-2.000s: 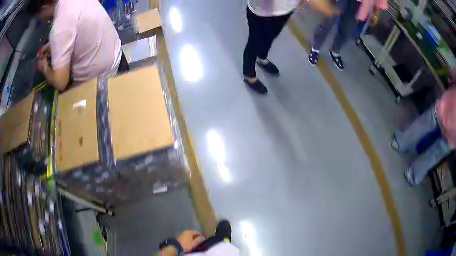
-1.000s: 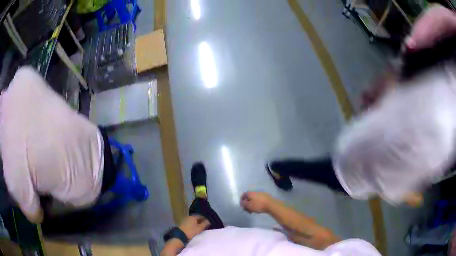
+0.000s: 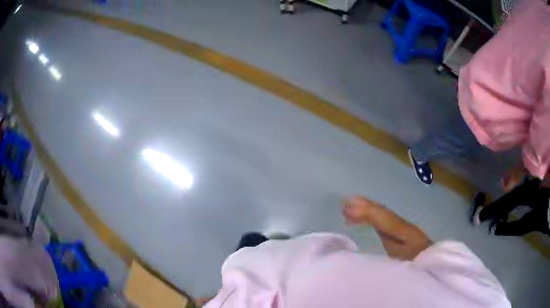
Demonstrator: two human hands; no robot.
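Observation:
My right hand [image 3: 357, 210] is in front of my body at lower centre, small and blurred, over the grey glossy floor [image 3: 253, 162]. Its fingers look loosely curled, and no object shows in it. Only a small piece of my left hand [image 3: 203, 300] shows at the bottom edge, beside my pale sleeve; its fingers are hidden. A brown cardboard sheet or box top [image 3: 154, 290] lies at the bottom left, close to that hand. No touch between them can be made out.
Yellow-brown floor lines [image 3: 283, 90] curve along both sides of the aisle. At right are people in pink tops [image 3: 503, 78] and a dark shoe. Blue stools stand at upper right [image 3: 416, 33] and lower left [image 3: 75, 271]. A wheeled cart [image 3: 331, 6] is at the top.
The view has swung to the right across the aisle. The large wrapped carton seen at left earlier is out of view. My left hand is now almost out of the picture.

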